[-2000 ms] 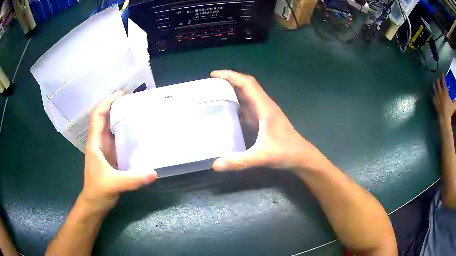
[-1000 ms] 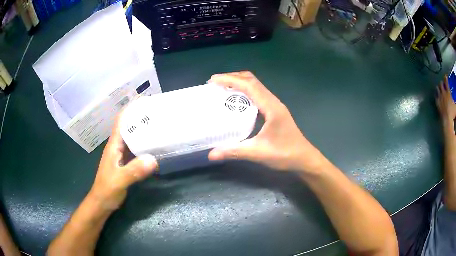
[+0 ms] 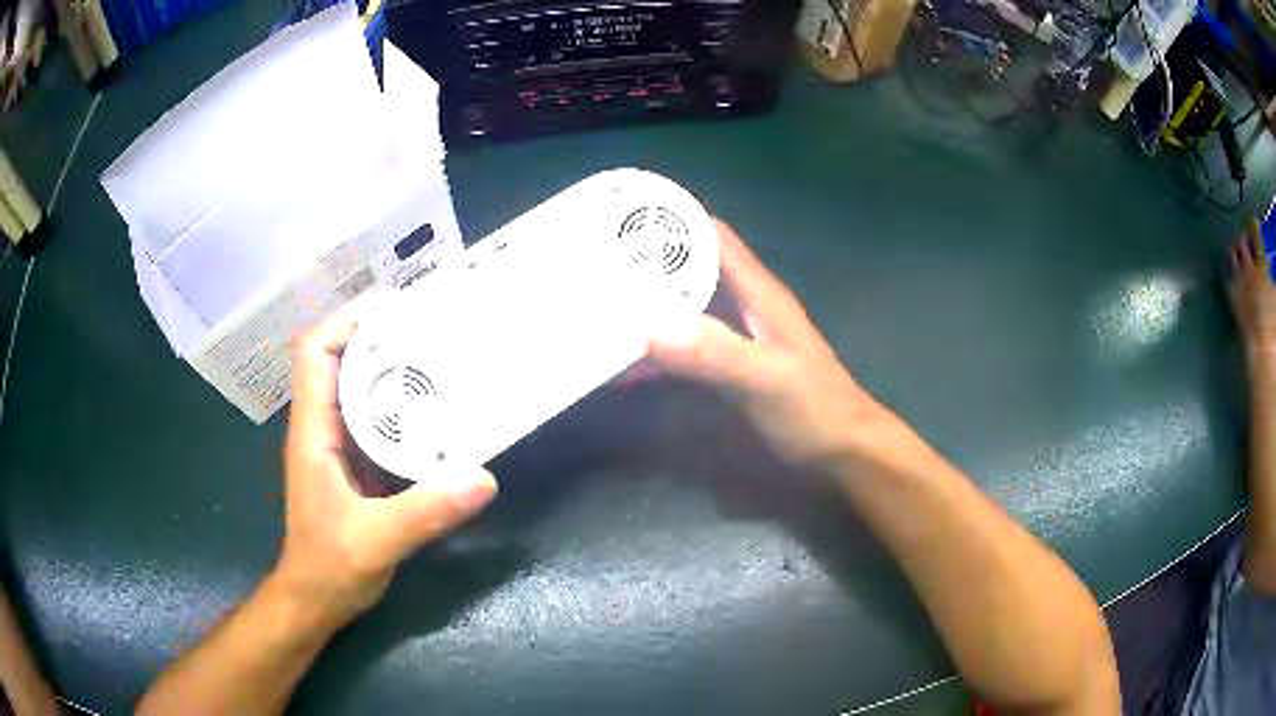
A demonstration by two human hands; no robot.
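A white oblong appliance unit (image 3: 525, 322) is held tilted above the mat, its flat white face towards me, with a round slotted grille near each rounded end. My left hand (image 3: 350, 469) grips its lower left end, thumb at the lower edge. My right hand (image 3: 763, 343) grips its right end, thumb near the lower edge; its other fingers are partly hidden behind the unit. Both hands are bare. The open retail carton (image 3: 301, 238) stands left of the unit, its white flap up, with black print on the side facing me.
A dark green mat (image 3: 910, 280) covers the bench. A black audio unit (image 3: 602, 63) stands at the back. A small brown box (image 3: 854, 35) and tangled cables (image 3: 994, 49) lie beyond. Another person's arm (image 3: 1264, 378) rests at the right edge.
The unit has turned from its side view to show its flat grilled face, and now slants up to the right. Both hands have kept hold of it and shifted with it.
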